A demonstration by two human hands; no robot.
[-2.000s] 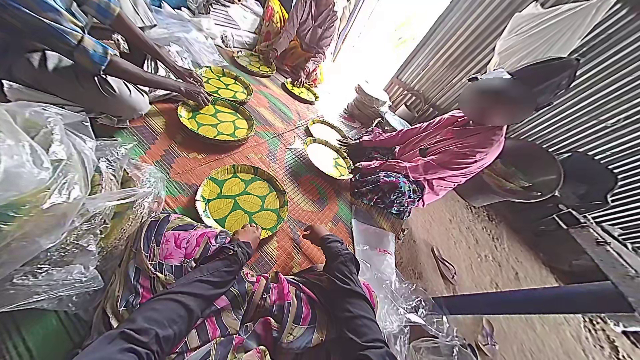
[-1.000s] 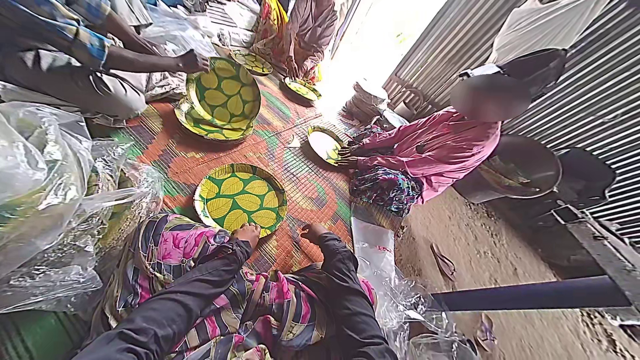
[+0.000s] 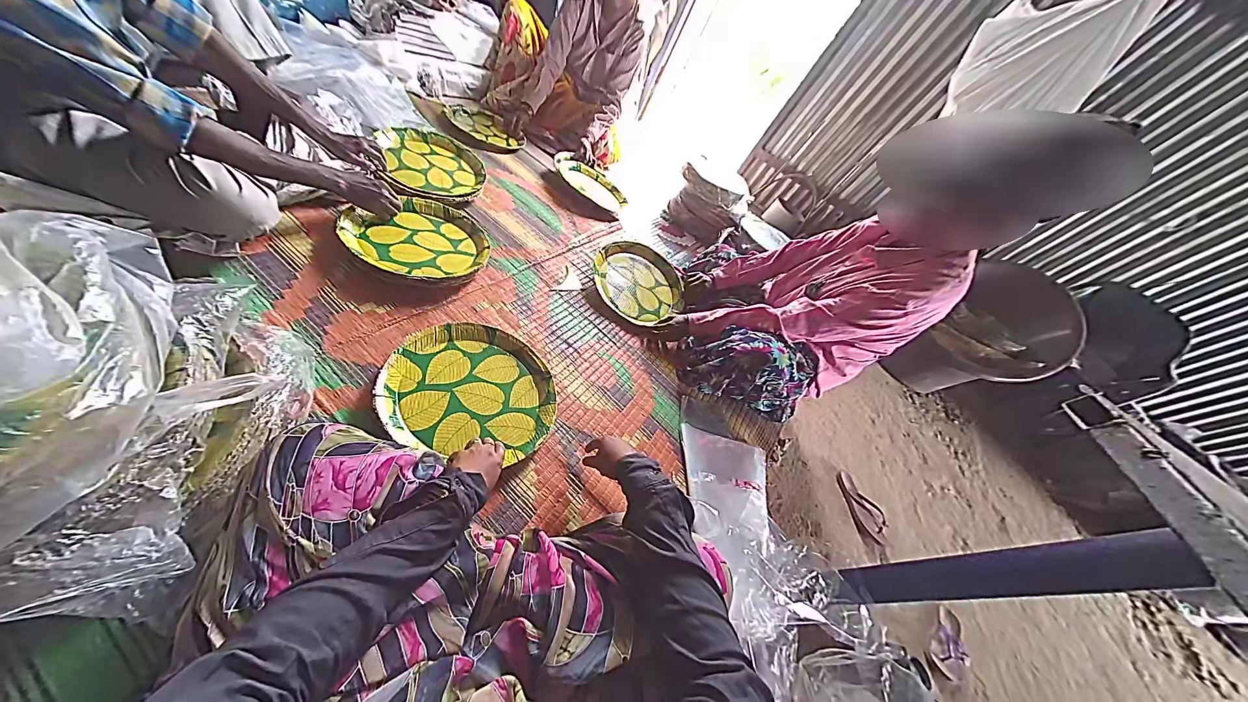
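A round plate with a yellow leaf pattern on green lies on the orange woven mat in front of my knees. My left hand rests at its near rim with curled fingers; whether it grips the rim cannot be told. To the right of the plate, my right hand is held just above or on the mat, fingers loosely curled, touching no plate. Patterned cloth covers my lap below both dark sleeves.
A person at the left has both hands at two leaf-patterned plates. Another in pink holds a tilted plate at the right; a third sits farther back. Clear plastic bags lie left, a sandal and large metal pot right.
The person at the left has lowered the plate that was raised a second ago, and two plates now lie apart. My hands have stayed in about the same place.
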